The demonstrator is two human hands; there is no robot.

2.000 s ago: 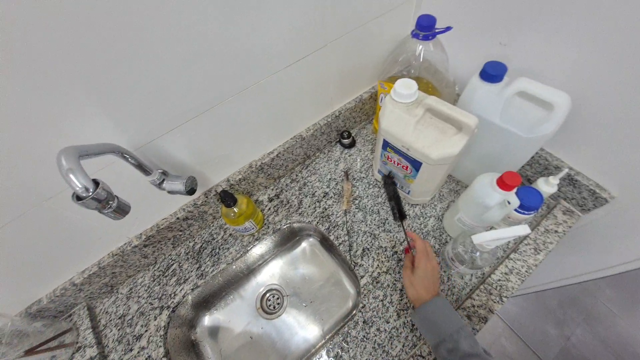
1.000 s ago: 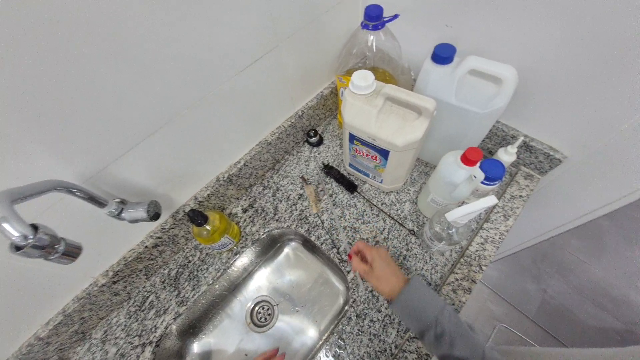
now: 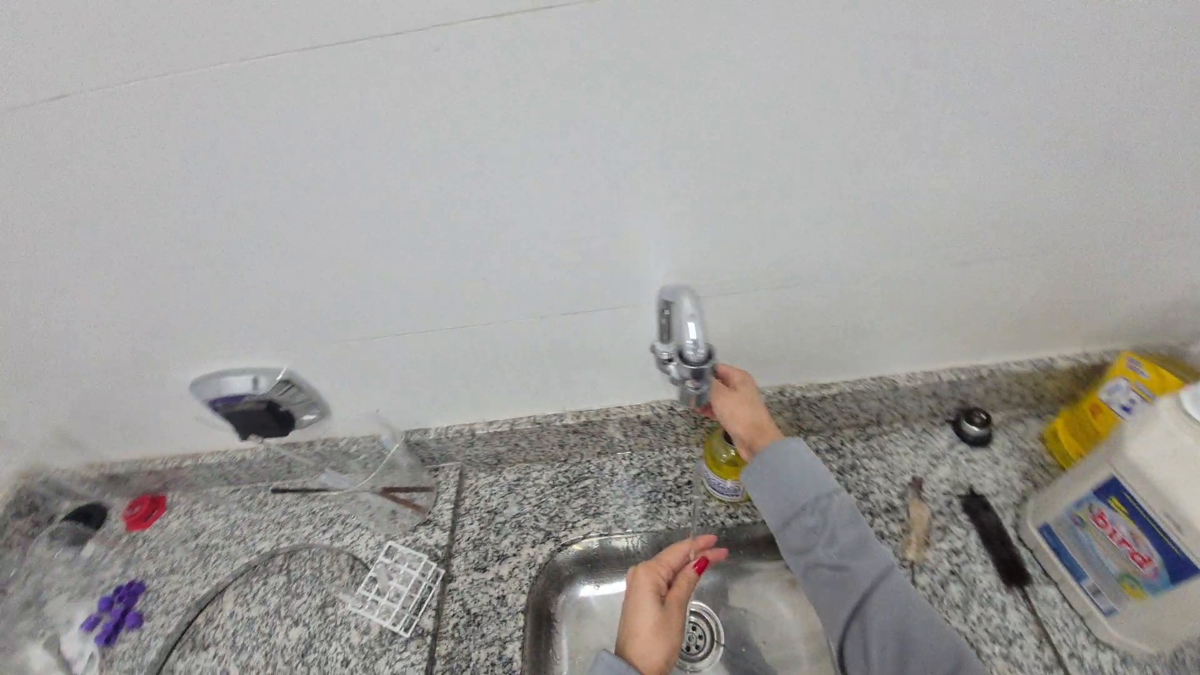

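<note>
Over the steel sink (image 3: 586,586) my left hand (image 3: 656,600) is raised with its thumb near its fingertips. A thin clear line shows above these fingertips; whether it is water or a slender clear object, I cannot tell. My right hand (image 3: 742,408) grips the end of the chrome faucet (image 3: 689,352), its fingers partly hidden behind the metal. Below that hand stands a bottle of yellow liquid (image 3: 722,473), partly covered by the sleeve. A black bristle brush (image 3: 994,539) and a smaller pale brush (image 3: 917,525) lie on the granite counter (image 3: 525,492), right of the sink.
On the right are a large white jug (image 3: 1116,534), a yellow package (image 3: 1111,403) and a small black-and-metal item (image 3: 973,427). At left are a clear beaker (image 3: 398,478), a white wire rack (image 3: 398,586), a hose (image 3: 244,572), purple pieces (image 3: 117,609) and a red object (image 3: 143,512).
The black brush, in my right hand two seconds ago, was lying on the counter one second ago. My right hand is now at the faucet, and my left hand has come fully into view. The view has swung left.
</note>
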